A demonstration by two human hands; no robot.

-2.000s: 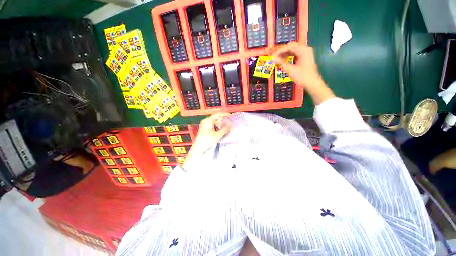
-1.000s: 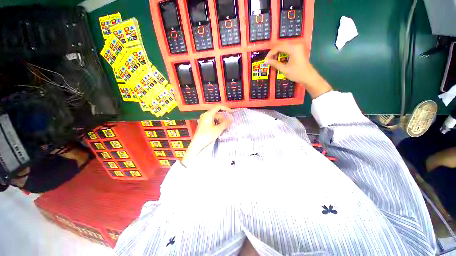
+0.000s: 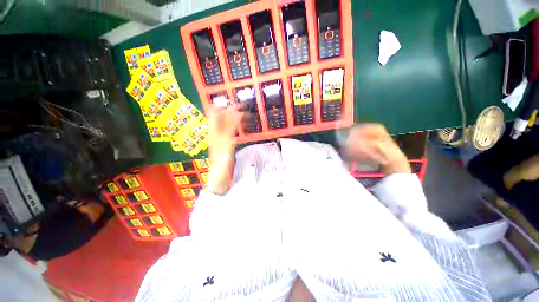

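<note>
A red-orange phone tray (image 3: 348,71) holds two rows of black keypad phones. Two lower-row phones at the right bear yellow screen labels (image 3: 332,85); the other screens are dark or glare. My left hand (image 3: 227,121) is over the tray's lower left corner, partly covering the phones there; it is blurred and I cannot tell if it holds anything. My right hand (image 3: 371,144) is below the tray's lower right corner, at the bench edge, strongly blurred; its grip cannot be told. A pile of yellow label sheets (image 3: 162,97) lies left of the tray.
A torn white scrap (image 3: 388,47) lies right of the tray. An open black computer case (image 3: 71,100) stands at the left. Red trays with labelled phones (image 3: 139,206) are at lower left. Another red tray (image 3: 416,168) is below the bench edge at right. Another person's arm shows at far right.
My right hand has left the lower-row phones and moved down to the bench edge. Two yellow labels show uncovered on the right-hand phones. My left hand has moved left and up over the tray's corner.
</note>
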